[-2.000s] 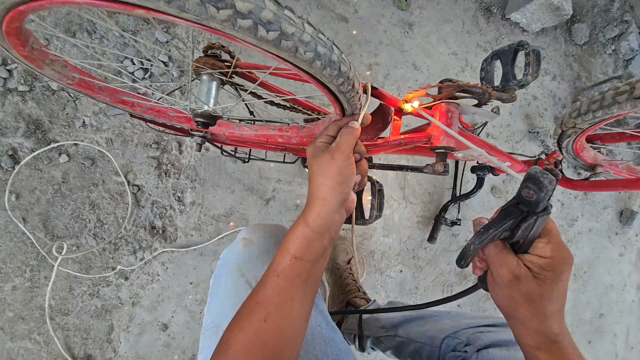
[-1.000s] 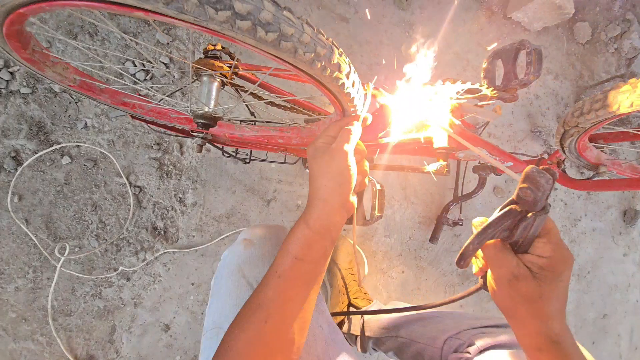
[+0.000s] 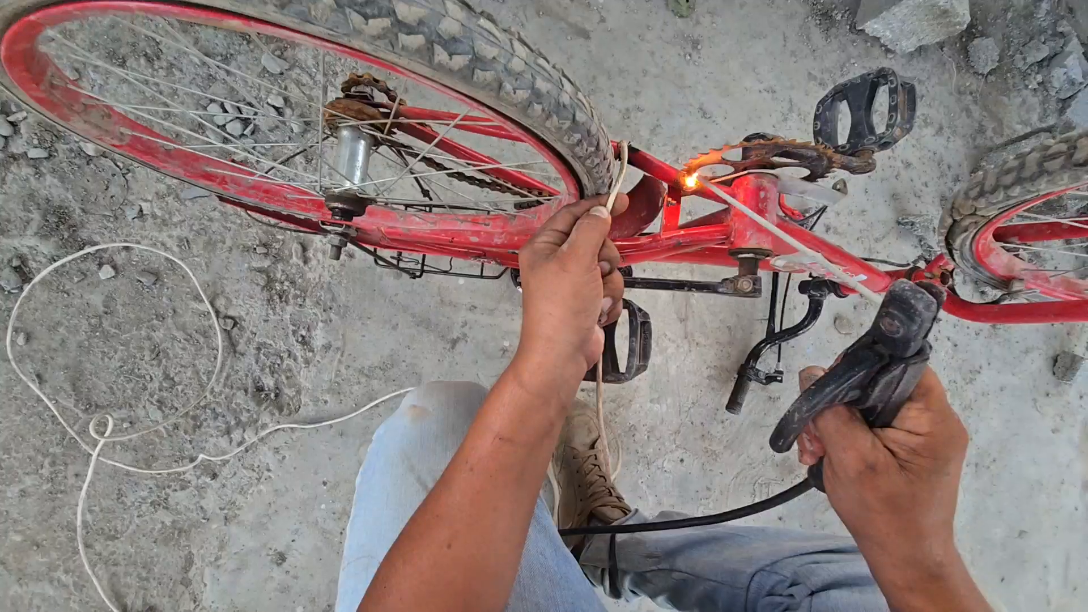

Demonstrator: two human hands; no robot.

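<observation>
A red bicycle frame point(image 3: 807, 244) lies across the view, its rear wheel's knobby tyre point(image 3: 501, 68) at the upper left. My left hand point(image 3: 569, 263) pinches a thin cream cord point(image 3: 619, 174) beside that tyre; the cord's end reaches the frame tube. My right hand point(image 3: 892, 467) grips a black welding electrode holder point(image 3: 884, 357). From its jaws a pale welding electrode point(image 3: 790, 240) runs up-left to the frame, where a small spot point(image 3: 690, 181) glows orange beside the rusty chainring point(image 3: 765, 155). I cannot tell whether the electrode's tip touches the metal.
A black cable point(image 3: 697, 520) runs from the holder over my jeans, above a brown boot point(image 3: 586, 476). Pedals point(image 3: 865, 115), a handlebar point(image 3: 778, 340) and the front tyre point(image 3: 1011, 183) stick out around the frame. Loose white cord point(image 3: 200, 293) loops on the concrete; rubble point(image 3: 914, 21) lies upper right.
One second ago a bright arc with flying sparks hid the joint by the chainring; now only a small orange glow shows there. Both hands have stayed in nearly the same places.
</observation>
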